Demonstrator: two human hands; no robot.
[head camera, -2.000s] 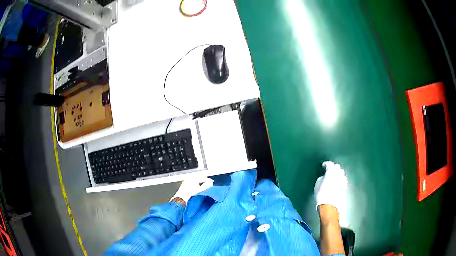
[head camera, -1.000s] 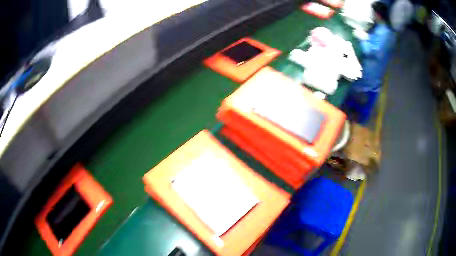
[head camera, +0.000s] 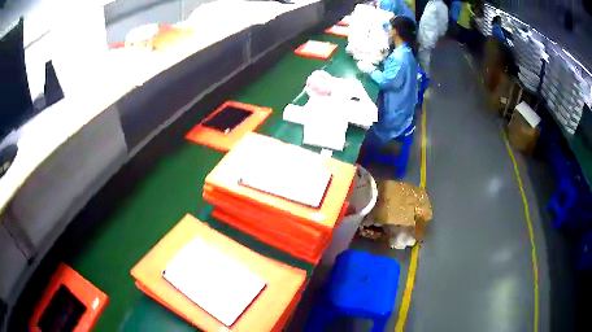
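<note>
Neither of my hands shows in the head view. A pale tablet (head camera: 213, 279) lies on a short stack of orange foam trays (head camera: 153, 259), nearest in front of me. Behind it a second tablet (head camera: 286, 176) lies on a taller stack of orange foam trays (head camera: 272, 227). Single orange trays with dark-faced tablets lie on the green belt, one tablet (head camera: 226, 118) farther up and another tablet (head camera: 63, 312) at the lower left, cut by the picture's edge.
White pieces (head camera: 331, 113) lie on the green bench beyond the stacks. A person in blue (head camera: 397, 91) is beside the bench. A blue stool (head camera: 363, 282), a white bin (head camera: 344, 227) and a brown carton (head camera: 397, 204) stand right of the bench, near a floor aisle with yellow lines.
The view has swung from the keyboard and mouse to the belt and tray stacks. My hands, in view two seconds ago, are out of the picture. The stacks look unchanged since one second ago.
</note>
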